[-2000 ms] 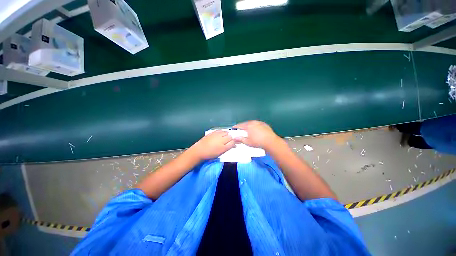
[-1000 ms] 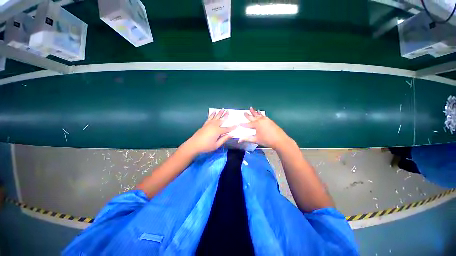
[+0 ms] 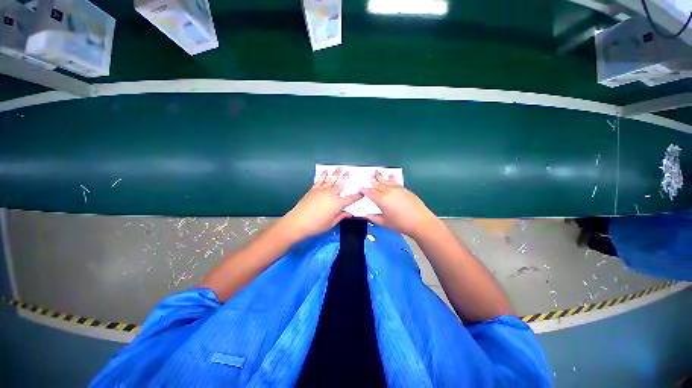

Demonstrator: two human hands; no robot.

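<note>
A white box (image 3: 369, 205) lies at the near edge of the green belt, directly in front of my waist. Its top face is plain white. My left hand (image 3: 322, 203) lies over its left half and my right hand (image 3: 399, 204) over its right half. The fingers are spread and rest on top, pointing away from me. The thumbs are near the box's front edge, and both hands hold it against the belt. The hands nearly meet in the middle and hide much of the box.
A pale rail (image 3: 364, 89) divides the belt. Beyond it stand printed white boxes (image 3: 324, 23), some at far left and right. A pale strip pile (image 3: 671, 173) lies at right, with loose slivers on belt and floor (image 3: 99, 250). A person's blue sleeve (image 3: 652, 246) shows at right.
The white box has moved from against my waist onto the belt edge and now lies flat. My hands have gone from bunched together to spread over its top.
</note>
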